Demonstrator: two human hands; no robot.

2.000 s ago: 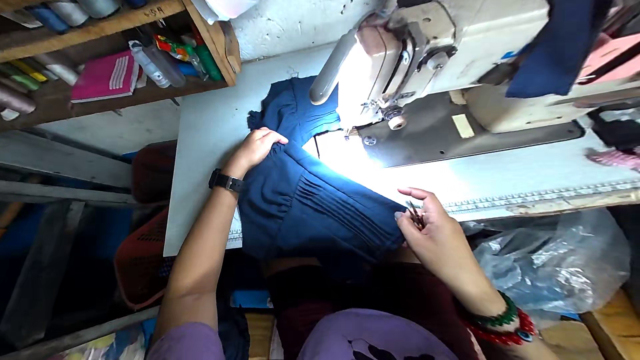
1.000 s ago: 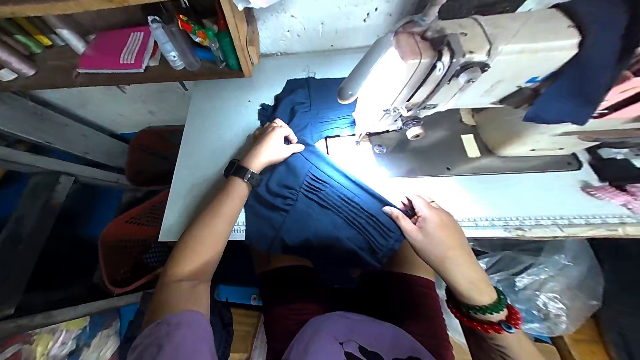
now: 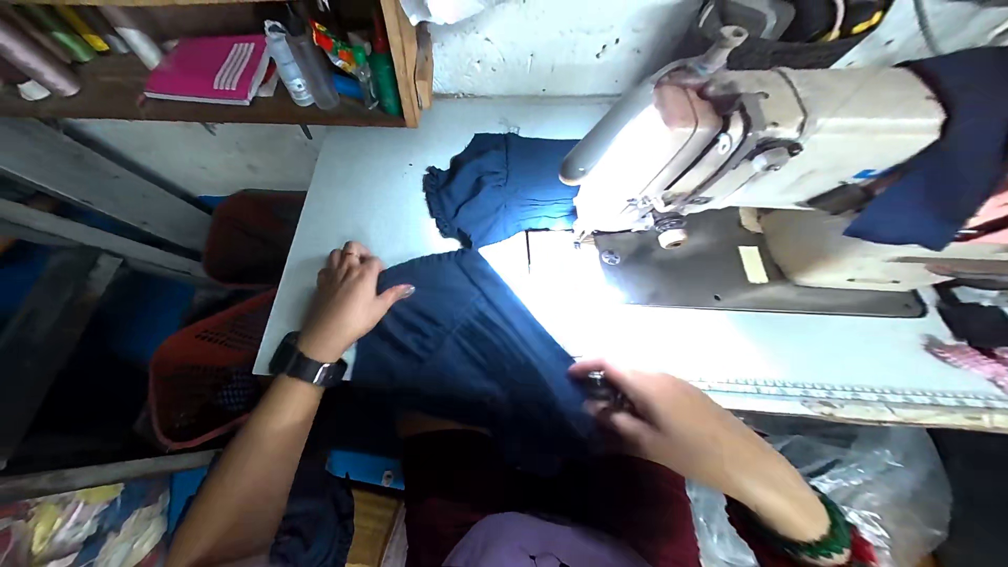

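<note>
A dark blue garment piece with pleats lies over the table's front edge and hangs toward my lap. At its upper left, my left hand rests on the cloth edge and tabletop, thumb spread. My right hand, slightly blurred, grips the cloth's right side and also holds a small dark metal tool, perhaps thread snips. Behind, a gathered part of dark blue cloth reaches under the lit head of a white sewing machine. Whether the two cloth parts are joined is unclear.
A wooden shelf holds thread spools, a pink notebook and bottles at the upper left. Red plastic baskets stand left of the table. A measuring tape runs along the front edge. Clear plastic lies below right.
My left hand has moved left and toward me, off the upper part of the cloth. The pleated piece now lies spread lower, apart from the gathered part along most of its edge.
</note>
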